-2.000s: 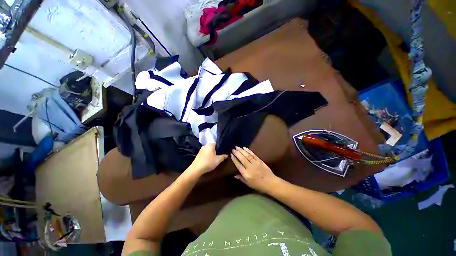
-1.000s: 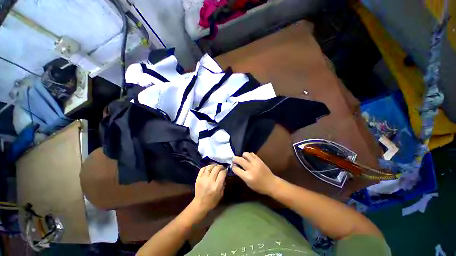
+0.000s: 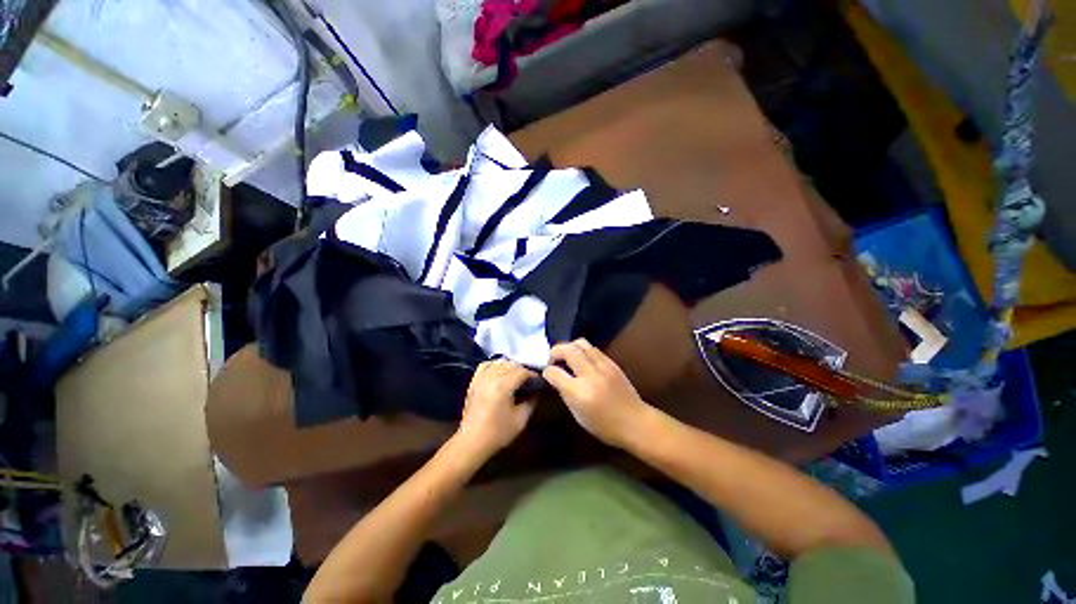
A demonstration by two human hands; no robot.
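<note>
The black and white garment [image 3: 472, 230] lies bunched over the padded brown arm [image 3: 266, 419], its white inner side with black strips facing up and black panels to both sides. My left hand [image 3: 497, 399] pinches the garment's near edge. My right hand [image 3: 590, 389] grips the same edge just to the right, fingertips close to the left hand's. The cloth between the fingers is mostly hidden. The steam iron [image 3: 773, 372] rests on the table right of my right hand, its orange-brown handle up.
The brown table pad [image 3: 661, 130] extends behind the garment. A blue basket [image 3: 1024, 419] with white scraps stands at the right. A rag-wrapped hose [image 3: 1017, 212] hangs at the right. A trough [image 3: 566, 59] with pink and black cloth is behind. A tan board [image 3: 139, 442] is at the left.
My left hand has turned and closed on the garment's edge, and my right hand has gone from lying flat to pinching it. More white cloth shows between them. The iron rests as before.
</note>
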